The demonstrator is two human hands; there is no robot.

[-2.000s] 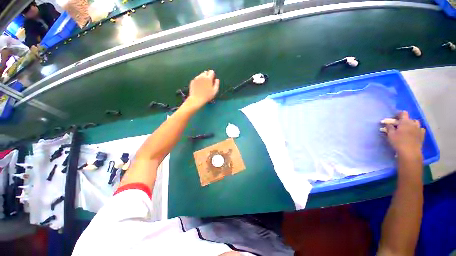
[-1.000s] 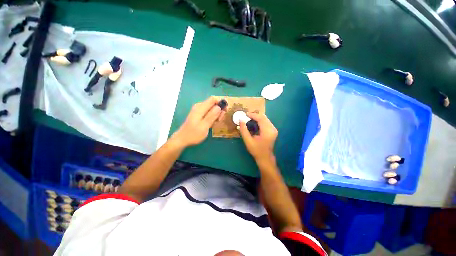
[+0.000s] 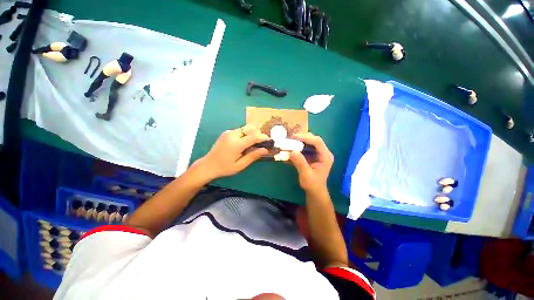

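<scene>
My left hand (image 3: 237, 151) holds a black leg part (image 3: 264, 145), mostly hidden by the fingers. My right hand (image 3: 316, 161) holds a hip-and-thigh part (image 3: 288, 145), its pale stubs pointing left and meeting the end of the black leg part. Both hands are over the brown cardboard pad (image 3: 256, 116), just in front of the white disc (image 3: 279, 133). A loose black leg part (image 3: 266, 89) lies behind the pad. A white teardrop-shaped item (image 3: 318, 103) lies behind and right of the pad.
A blue tray (image 3: 477, 170) at the right holds several hip-and-thigh parts and a liner. A white sheet (image 3: 152, 126) at the left carries sample leg pieces. Black legs (image 3: 304, 23) are piled at the back. Subassemblies (image 3: 398, 51) lie on the belt. Blue crates (image 3: 41, 240) stand below left.
My hands have come together, bringing the black leg part against the pale stubs. The right hand has lifted the hip-and-thigh part off the white disc. The view has shifted slightly.
</scene>
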